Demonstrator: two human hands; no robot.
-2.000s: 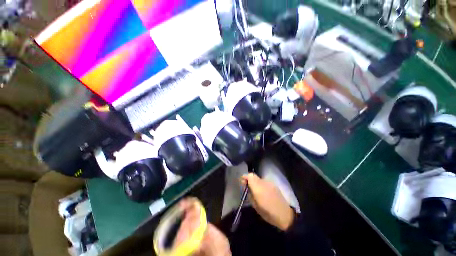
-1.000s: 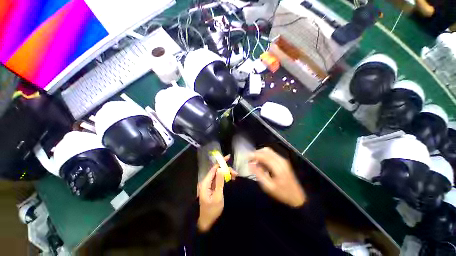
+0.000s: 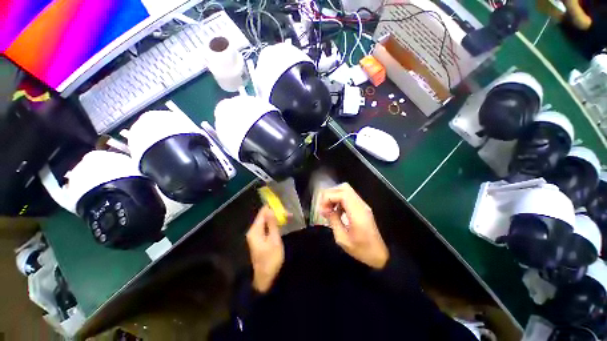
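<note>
My left hand holds a yellow tape roll, seen nearly edge-on, above my lap. My right hand is just to the right of it, apart from the roll, with its thumb and fingers drawn together. Whether anything small is between the right fingertips is too blurred to tell. Beyond my hands, white dome cameras with glossy black balls stand along the green bench edge; the nearest is a dome camera. A dome camera with a ring of dots is at the left.
A mouse lies right of the bench corner, near small loose parts and an orange block. A keyboard, white roll and monitor are at the upper left. More dome cameras line the right. A person's hand shows at top right.
The pen seen earlier in my right hand no longer shows. The yellow roll, first tilted face-on at lower left, is now nearly edge-on over my lap. My right fingers have drawn together.
</note>
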